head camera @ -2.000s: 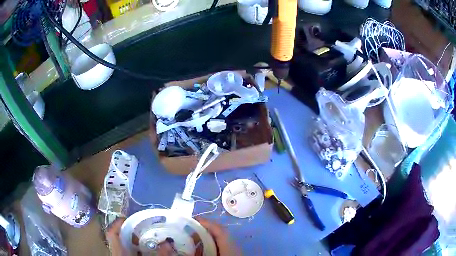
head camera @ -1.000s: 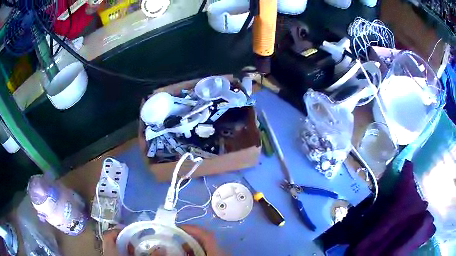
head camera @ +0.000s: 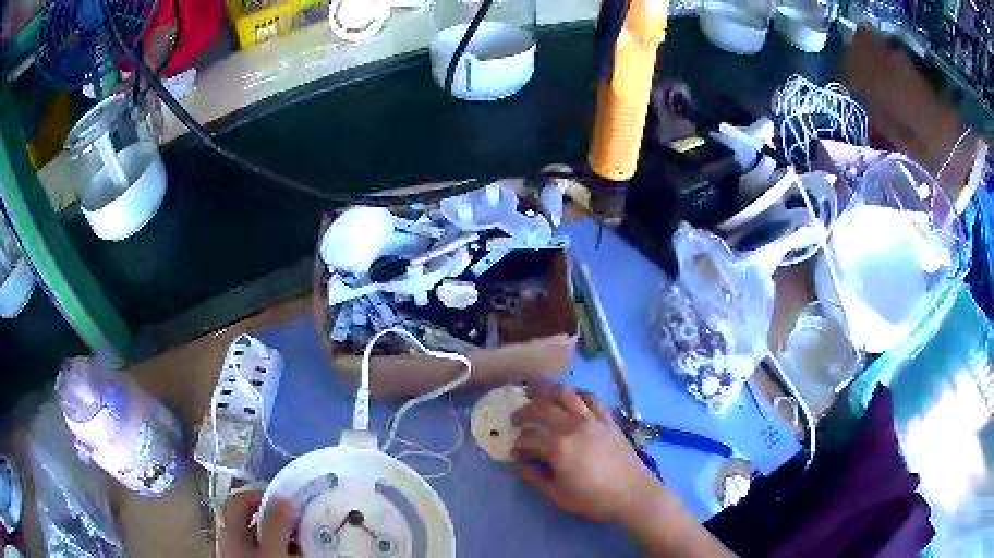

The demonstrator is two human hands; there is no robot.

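Observation:
My left hand (head camera: 265,528) grips the left side of a white lamp base (head camera: 427,496) with curved slots, at the bottom of the view. A white plug or connector piece and a thin white power cord (head camera: 420,352) stand up from its far edge. My right hand (head camera: 578,452) reaches over the mat, with its fingers on the right part of a round cover plate (head camera: 496,423). The plate's left part shows. The hand covers the yellow-and-black screwdriver and part of the blue-handled nippers (head camera: 698,439).
A parts box (head camera: 458,368) stands beyond the base. An orange electric screwdriver (head camera: 627,109) hangs above the bench. A bag of small fittings (head camera: 703,338) lies right. A power strip (head camera: 249,379) and a bottle (head camera: 120,425) are left. Dark cloth (head camera: 861,490) is at lower right.
My right hand has left the lamp base and moved right onto the round cover plate. The lamp base now shows more fully, its slotted face up, with my left hand still on it.

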